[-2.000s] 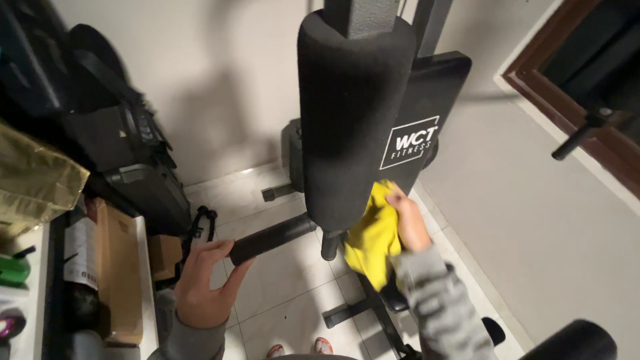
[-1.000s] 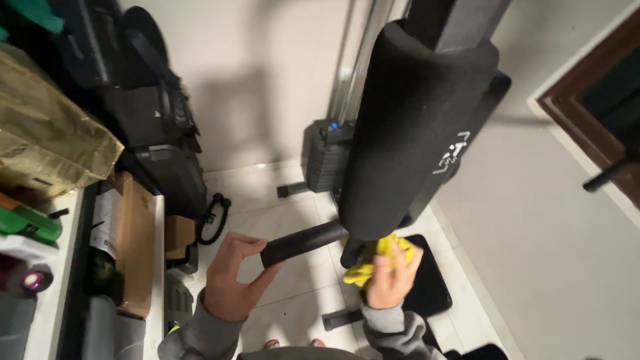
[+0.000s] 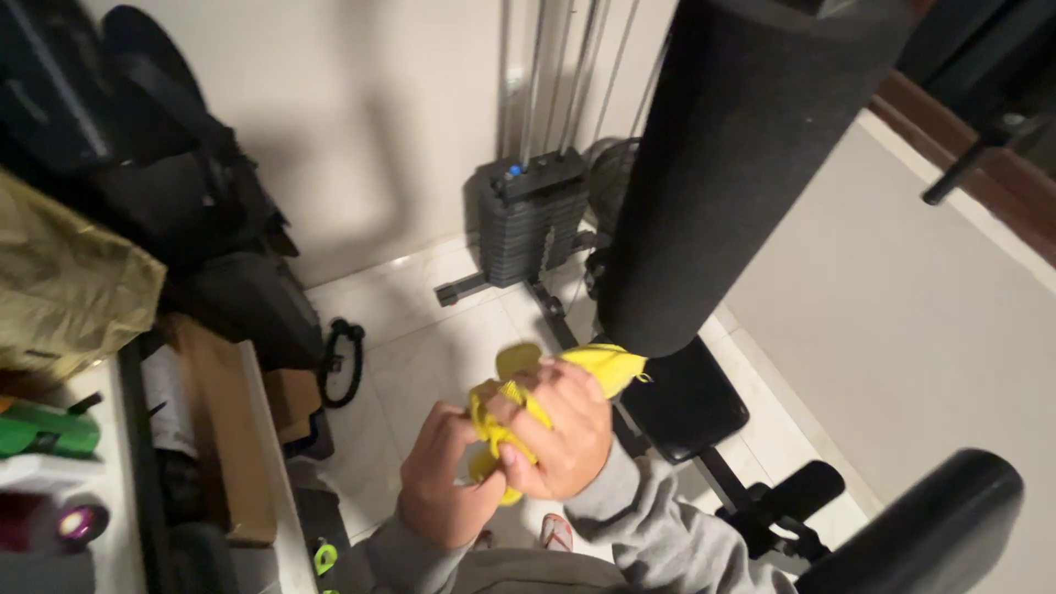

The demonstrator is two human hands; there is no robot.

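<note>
A crumpled yellow cloth (image 3: 606,367) is gripped in my right hand (image 3: 561,429), just below the lower end of a long black foam-padded arm (image 3: 726,165) of a home gym machine. My left hand (image 3: 450,470) is curled close against the right one, its fingertips and thumb at the cloth's left part. The cloth covers what lies between the hands, so whether the left hand grips the cloth or the handle under it is unclear.
A weight stack (image 3: 532,219) stands by the back wall, and a black padded seat (image 3: 685,400) lies below the arm. At the left are black bags (image 3: 239,289), a gold bag (image 3: 66,280), a cardboard box (image 3: 227,437) and shelves with a green item (image 3: 49,429). Another black pad (image 3: 924,520) juts in lower right.
My right hand has moved left with the yellow cloth, from beside the pad's lower end to my left hand. The black handle seen between them before is now hidden. The view has shifted.
</note>
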